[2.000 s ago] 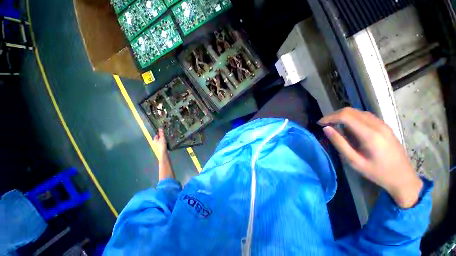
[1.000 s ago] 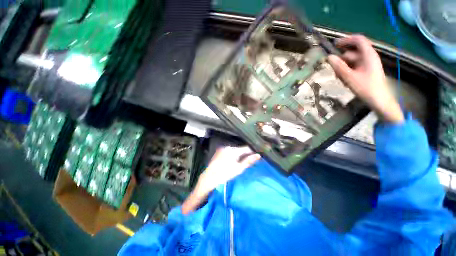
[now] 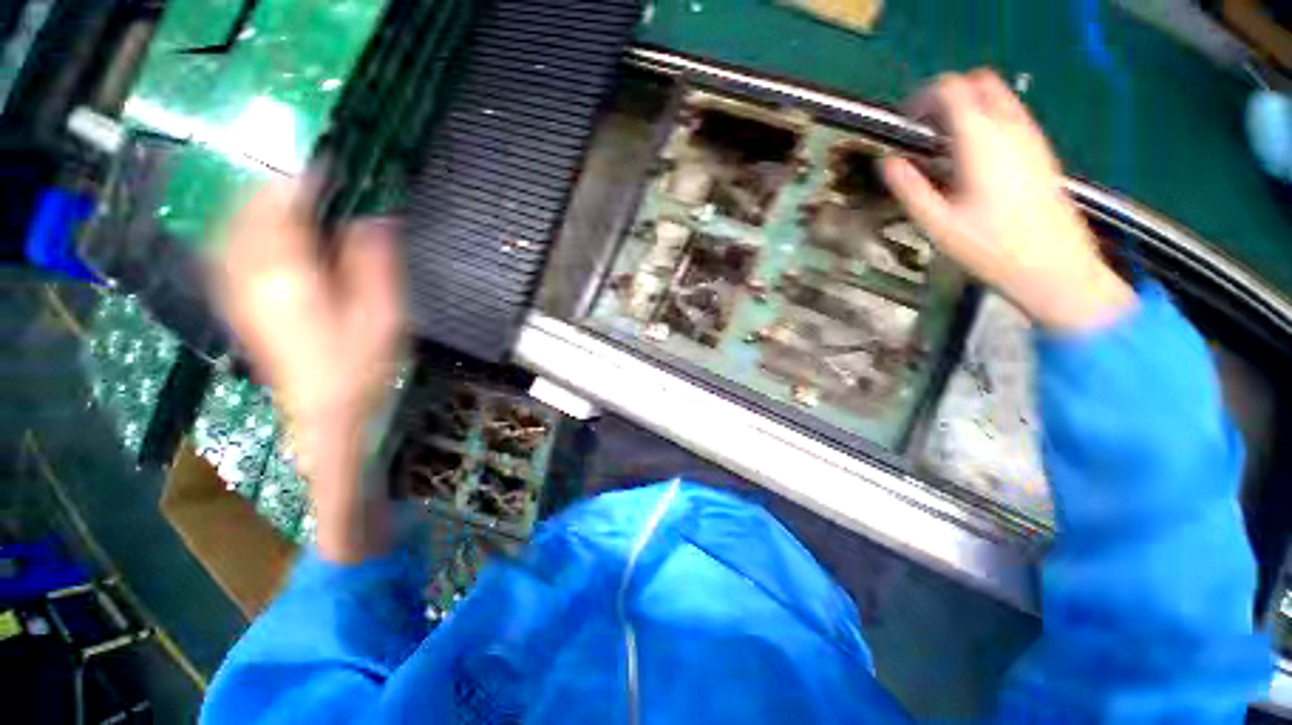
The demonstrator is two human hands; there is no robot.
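A carrier fixture (image 3: 777,262), a dark-framed grey-green tray with four openings, lies flat on the conveyor between its rails. No circuit board shows in its openings. My right hand (image 3: 985,184) is over the fixture's far right corner, thumb and fingers apart; whether the fingertips touch the frame cannot be told. My left hand (image 3: 309,298) is blurred, thumb apart from the fingers, over the near side of the stack of shiny green board panels (image 3: 262,92). It shows nothing held.
A ribbed black rack (image 3: 503,170) stands between the panel stack and the fixture. Other fixtures (image 3: 489,460) lie low at the left, beside populated green boards (image 3: 234,425) and a cardboard box (image 3: 227,531). The conveyor's near rail (image 3: 765,446) runs in front. A green-matted bench (image 3: 907,50) lies beyond.
The fixture, tilted in my right hand one second ago, now lies flat on the conveyor. My left hand has moved left from the fixture's near edge to the panel stack.
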